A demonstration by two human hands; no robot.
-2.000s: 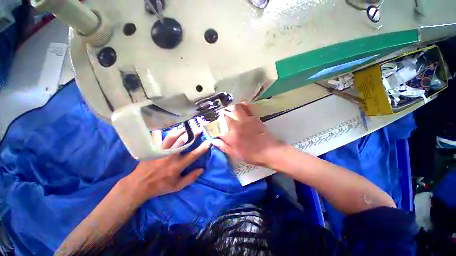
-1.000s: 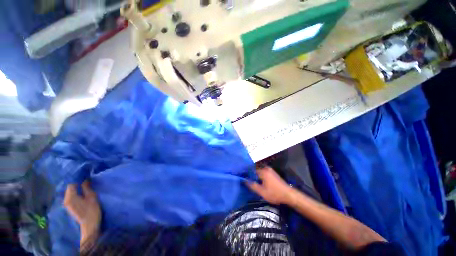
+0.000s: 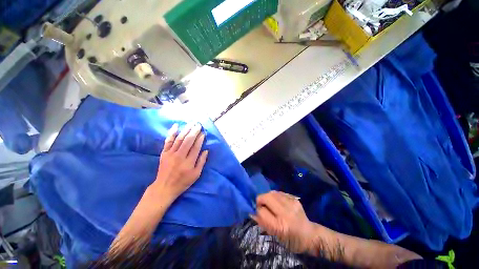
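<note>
A royal-blue garment (image 3: 131, 173) lies over the left part of the sewing machine table and drapes over its front edge. Its upper edge runs under the presser foot (image 3: 172, 93), in the lamp's white glare. My left hand (image 3: 181, 160) lies flat on the cloth just in front of the needle area, fingers slightly apart and pointing to the machine. My right hand (image 3: 283, 218) is closed on the garment's right edge, below the table's front edge. The cloth's right edge runs straight from the needle area down to my right hand.
The cream sewing machine (image 3: 126, 37) has a green panel (image 3: 210, 31). Dark thread snips (image 3: 229, 65) lie on the bed. A yellow-edged scrap box (image 3: 344, 26) stands at the upper right beside a thin tool (image 3: 325, 43). Blue garments (image 3: 388, 142) hang over a blue bin (image 3: 344, 181).
The view has shifted. My left hand has moved from the garment's left side onto the cloth near the needle. My right hand still grips the edge; the cloth there is pulled straighter.
</note>
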